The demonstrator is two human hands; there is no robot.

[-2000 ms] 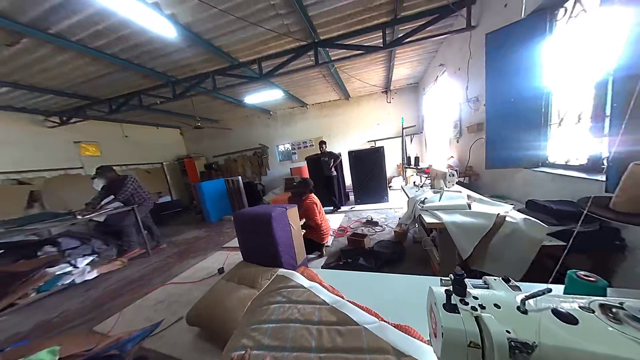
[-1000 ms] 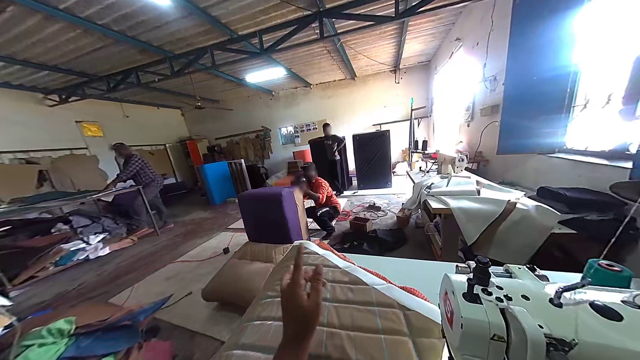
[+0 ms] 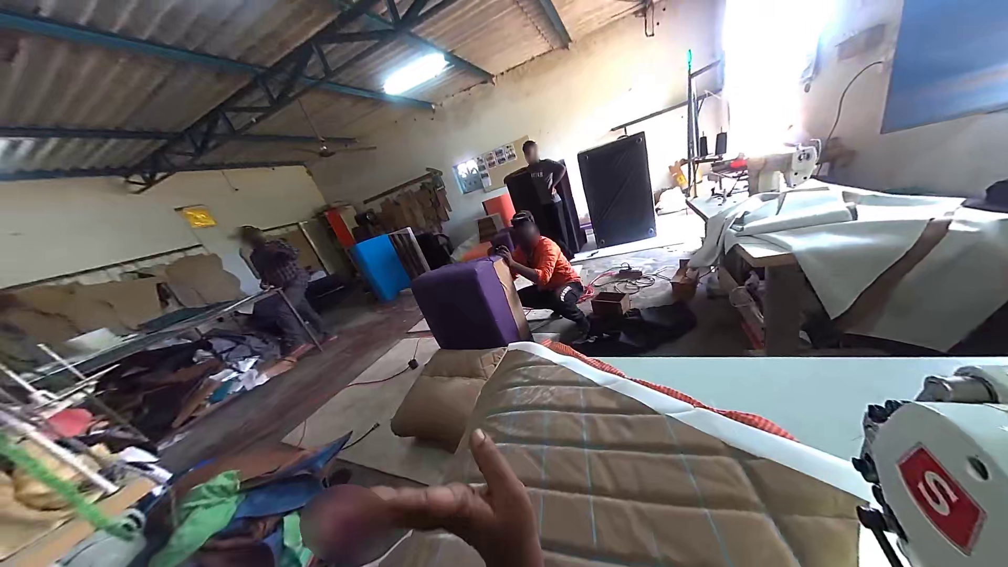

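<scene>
My right hand (image 3: 480,500) is raised at the bottom centre, thumb up and apart from the finger extended left. Nothing shows held, though a blurred round patch hides the fingertip area. Behind it lies a quilted brown upholstery panel (image 3: 630,472) with blue stitch lines, a white edging strip (image 3: 669,405) and red-orange fabric (image 3: 709,402) along its far edge. Whether the hand touches the panel is unclear. A white sewing machine (image 3: 890,409) stands at the lower right. My left hand is not in view.
A brown cushion (image 3: 441,394) lies beyond the panel. A person in orange (image 3: 551,264) crouches by a purple upholstered block (image 3: 465,303); two other people (image 3: 543,173) (image 3: 276,264) stand farther off. Fabric scraps (image 3: 236,504) lie lower left. White material (image 3: 850,236) covers a right-hand table.
My right hand, absent from the oldest frame, pointed upward one second ago; its extended finger now points left. The view has turned and tilted.
</scene>
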